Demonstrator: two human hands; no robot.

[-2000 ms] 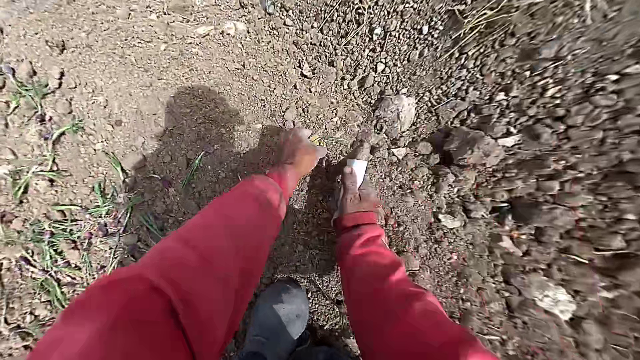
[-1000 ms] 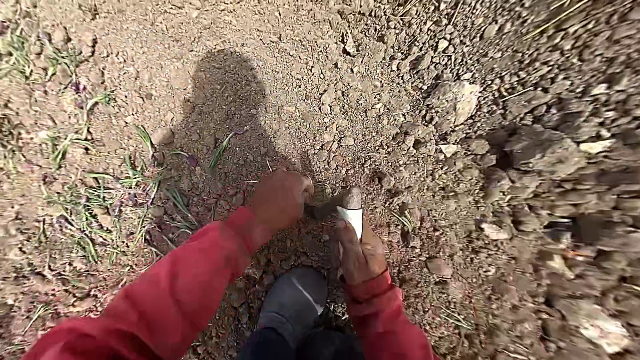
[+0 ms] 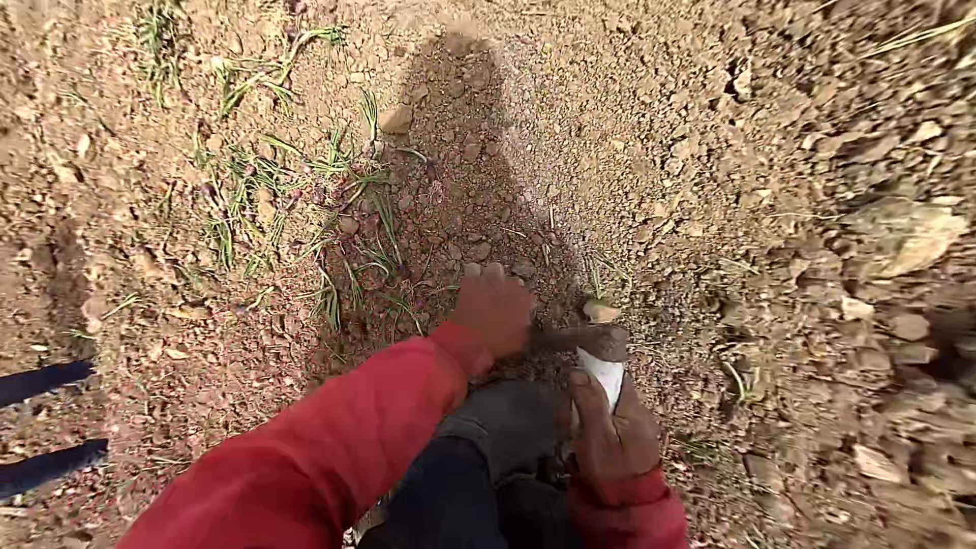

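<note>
My right hand (image 3: 618, 435), lower right of centre, is closed around the handle of a short hand tool, probably a hand hoe (image 3: 583, 341). A white part shows just above my fingers, and the dark head points left. My left hand (image 3: 494, 309), blurred, is left of the tool head, low over the soil; its fingers point up the view, and whether it holds anything cannot be told. Onion-like seedlings (image 3: 328, 171) with green leaves and small purple bulbs lie scattered on the ground beyond and left of my left hand.
Dry, stony soil surrounds my dark shoe (image 3: 511, 423). A small pale stone (image 3: 602, 311) lies by the tool head, a tan stone (image 3: 396, 120) near the seedlings, and a large rock (image 3: 915, 232) at right. Two dark blue shapes (image 3: 46, 381) enter at the left edge, unclear what.
The view has shifted left, bringing more of the seedlings into sight. My left hand has moved towards them. The tool stays in my right hand.
</note>
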